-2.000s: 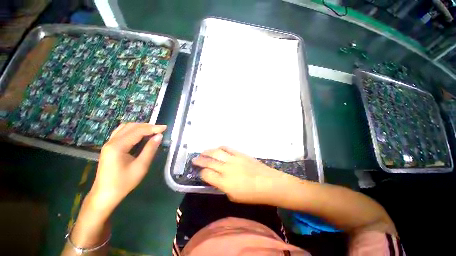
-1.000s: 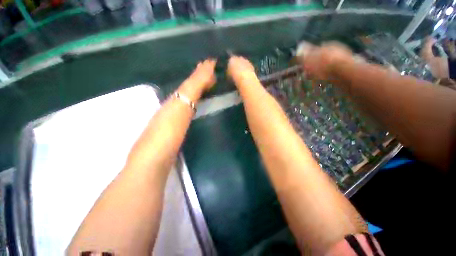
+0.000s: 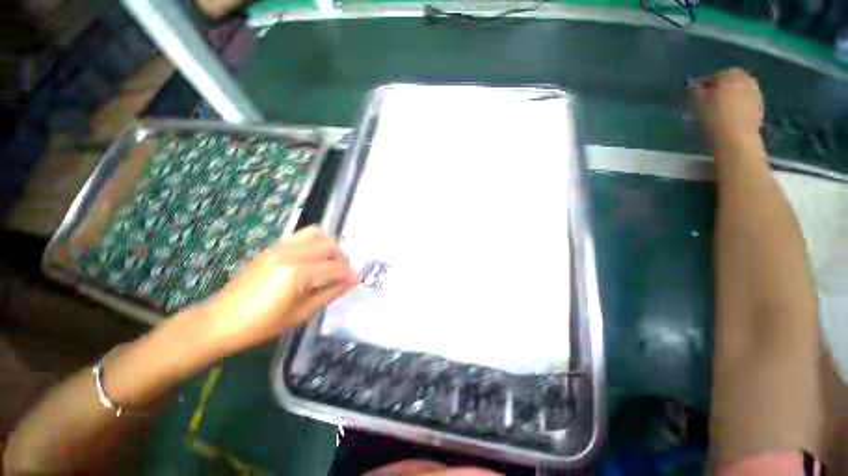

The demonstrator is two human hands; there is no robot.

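Observation:
My left hand (image 3: 302, 279) pinches a small circuit board (image 3: 375, 273) at its fingertips, over the lower left part of a white liner sheet (image 3: 465, 204). The sheet covers most of the middle metal tray (image 3: 596, 344). Dark circuit boards (image 3: 418, 386) lie in rows at the tray's near end, below the sheet. My right hand (image 3: 730, 110) is far right over the dark green conveyor belt (image 3: 521, 54). Small dark bits show at its fingertips, but blur hides whether it holds them.
A left metal tray (image 3: 88, 200) holds green boards (image 3: 205, 204) in rows, with a brown liner (image 3: 121, 191) showing at its left end. A pale rail (image 3: 642, 162) runs along the conveyor's near edge. Blurred loose boards lie right of my right hand. A pale sheet (image 3: 818, 218) shows far right.
My view has turned back left to the middle tray. My left hand has come from the conveyor to above the white sheet with a board. My right hand is still over the conveyor.

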